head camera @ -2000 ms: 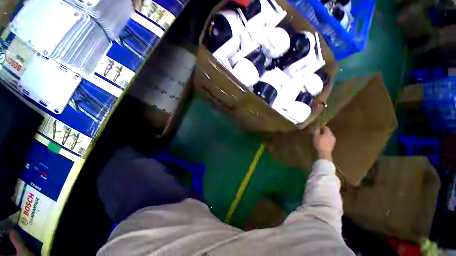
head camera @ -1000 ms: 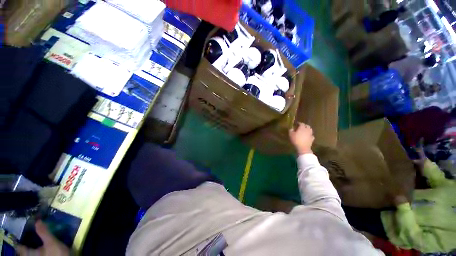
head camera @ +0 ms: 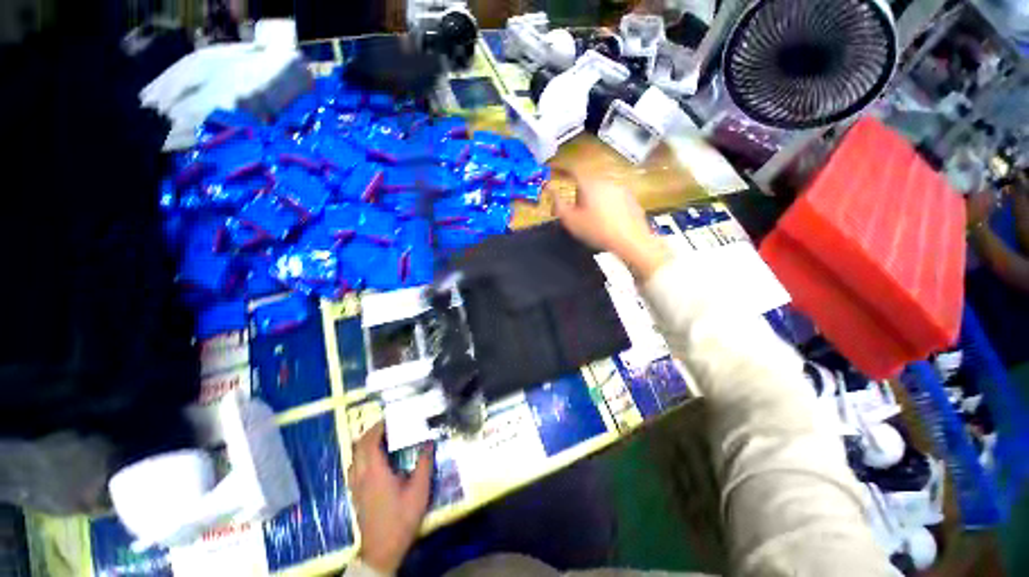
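Note:
My left hand [head camera: 389,496] is at the bench's front edge, thumb and fingers around the lower end of a white housing [head camera: 412,417] with a dark opening. The grip is partly blurred. My right hand [head camera: 604,214] reaches over the bench, fingers curled at the right end of a heap of blue packs [head camera: 384,186]. Whether it holds anything cannot be seen. A black foam slab [head camera: 542,310] lies between the hands, with a blurred dark and clear object on its left edge.
A white unit with a round head [head camera: 169,490] is at the front left. White frames [head camera: 632,130] and a round black fan [head camera: 809,56] stand at the back. A red bin [head camera: 874,248] is at the right, above more white units [head camera: 886,440]. White plates [head camera: 733,271] lie under my right arm.
The view has swung from the floor cartons to the bench. My right hand has left the carton flap and is now over the bench. My left hand is now at the white housing.

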